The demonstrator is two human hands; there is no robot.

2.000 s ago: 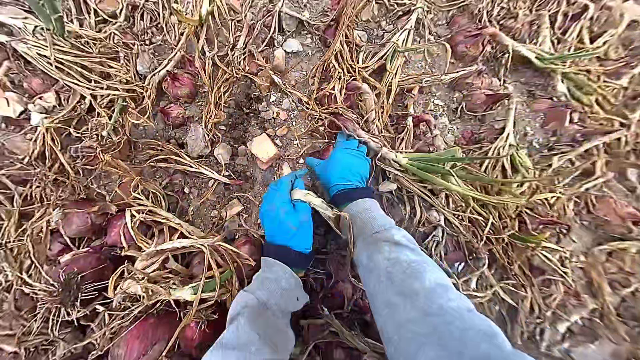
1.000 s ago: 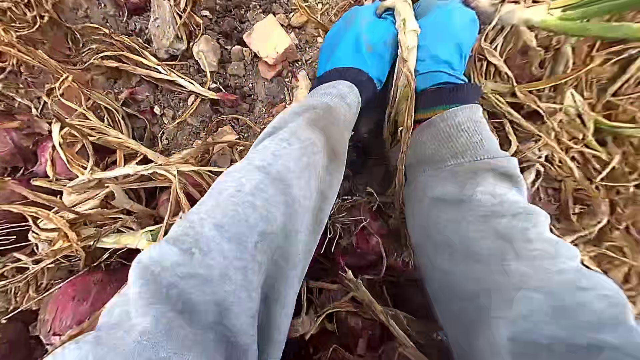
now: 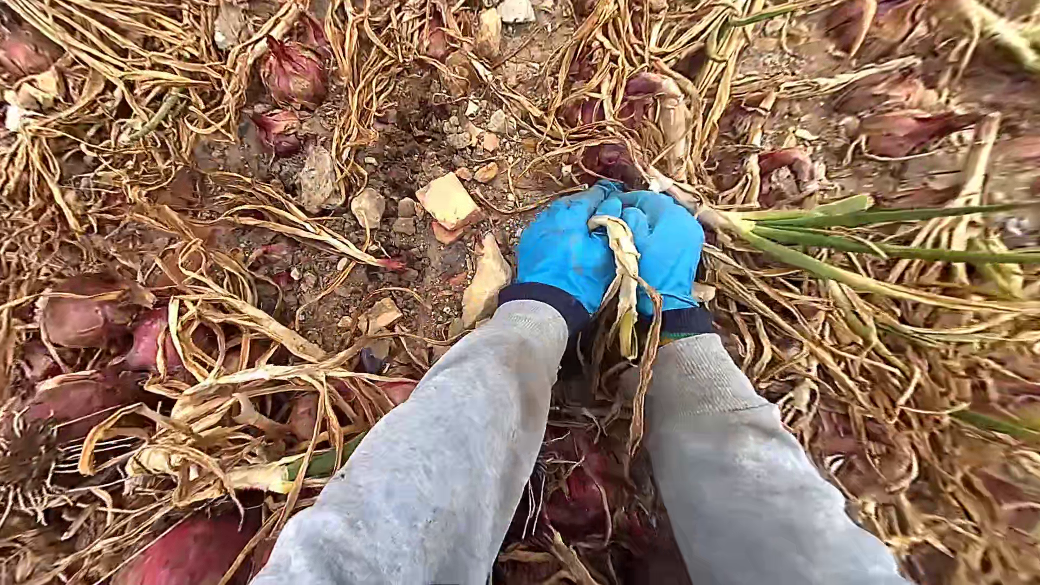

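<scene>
My left hand point(image 3: 566, 244) and my right hand point(image 3: 660, 244), both in blue gloves with dark cuffs, are pressed together right of the middle. Dry onion leaves point(image 3: 626, 280) come out between them and hang down over the wrists. The fingertips are hidden, and whatever bulb is under the hands cannot be made out. A red onion point(image 3: 611, 162) lies just beyond the fingers. At the right hand's outer side, an onion top with green leaves point(image 3: 845, 236) stretches off to the right.
Red onions point(image 3: 85, 313) with tangled dry leaves lie along the left. Smaller red onions point(image 3: 294, 75) sit at the upper left. A pale angular stone point(image 3: 448, 201) and a long stone point(image 3: 487, 280) rest on the soil left of my hands. More onions point(image 3: 906, 130) lie at the upper right.
Two seconds ago my hands were slightly apart, with the leaves at the left one; now they are together around the leaves. The view moved close in between and back out.
</scene>
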